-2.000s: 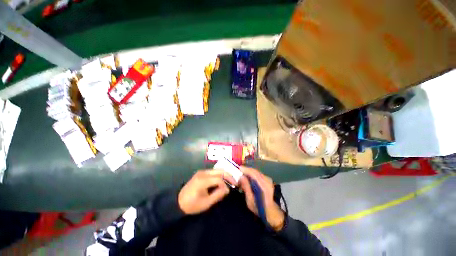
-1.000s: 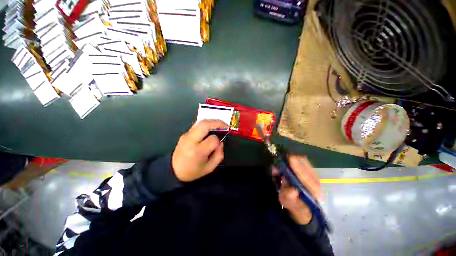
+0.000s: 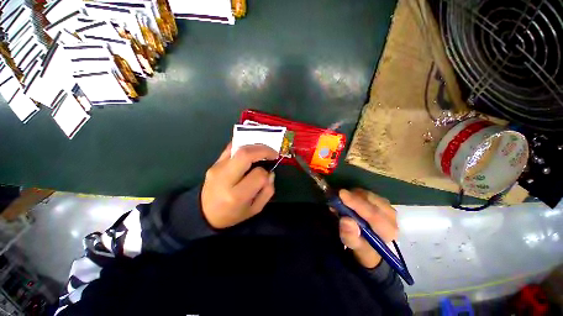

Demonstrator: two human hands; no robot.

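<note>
A red device housing (image 3: 308,143) lies on the dark green mat in front of me, its orange patch at the right end. My left hand (image 3: 241,188) holds a white LCD module (image 3: 256,138) over the housing's left part, its gold-orange tail (image 3: 286,143) pointing right. A very thin wire (image 3: 278,163) shows between my left fingertips and the tail. My right hand (image 3: 367,225) holds the blue soldering iron (image 3: 376,242). The iron's metal tip is close to the tail's lower right edge; I cannot tell whether it touches.
Piles of LCD modules (image 3: 99,68) lie at the upper left. At the right, a brown cardboard sheet (image 3: 395,133) lies under a white roll with a red band (image 3: 483,154), with silvery specks around it. A black fan (image 3: 512,46) stands at the upper right.
The iron's tip has moved left from the orange patch to beside the LCD tail. Earlier, both hands were together below the housing; now the LCD lies over it. The view has moved closer.
</note>
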